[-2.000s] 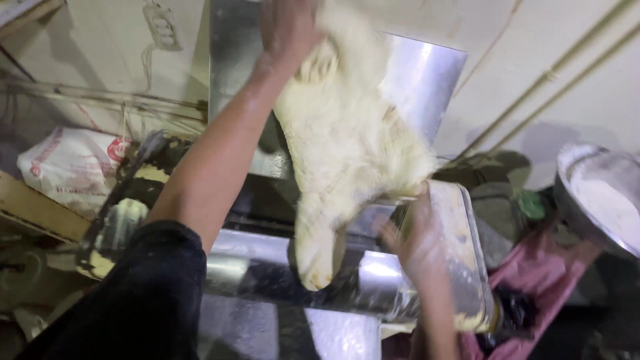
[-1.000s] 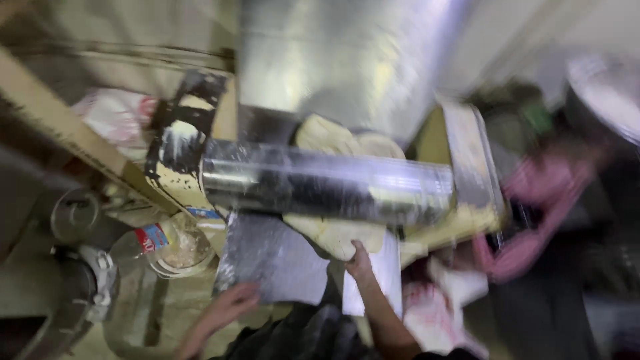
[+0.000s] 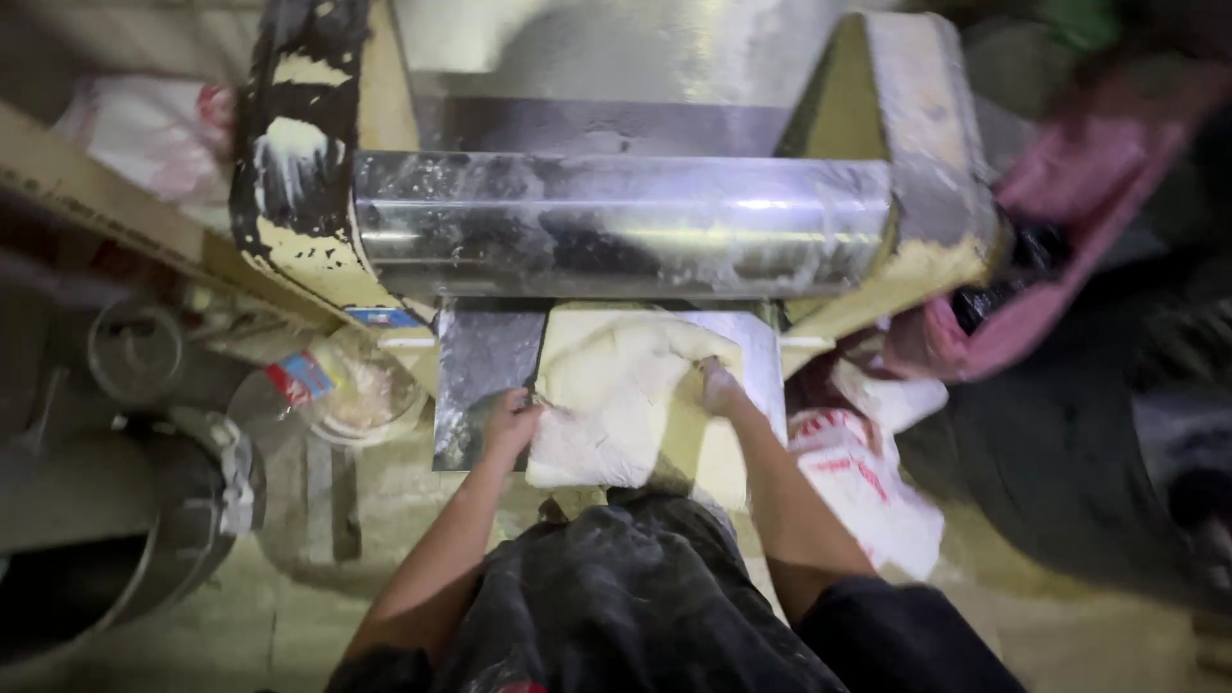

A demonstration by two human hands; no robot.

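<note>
A thick sheet of pale dough [image 3: 616, 404] lies on the metal outfeed tray [image 3: 481, 385] of a dough sheeter, below its steel roller [image 3: 626, 226]. My left hand [image 3: 510, 423] is at the dough's left edge, fingers curled on it. On the other side my right hand [image 3: 717, 383] grips the dough near its upper right edge. The dough looks folded or uneven on top, and its upper end reaches close under the roller. Flour marks the roller.
Worn side housings [image 3: 298, 173] flank the roller. At left stand a tub with crumbly contents [image 3: 361, 395] and a large dark round container [image 3: 183, 520]. To the right are a pink cloth or plastic sheet [image 3: 1088, 192] and white printed bags [image 3: 866, 481].
Two seconds ago the dough was held up above the roller; now it lies below it on the tray. My left hand has come to the dough's edge. The view has shifted closer.
</note>
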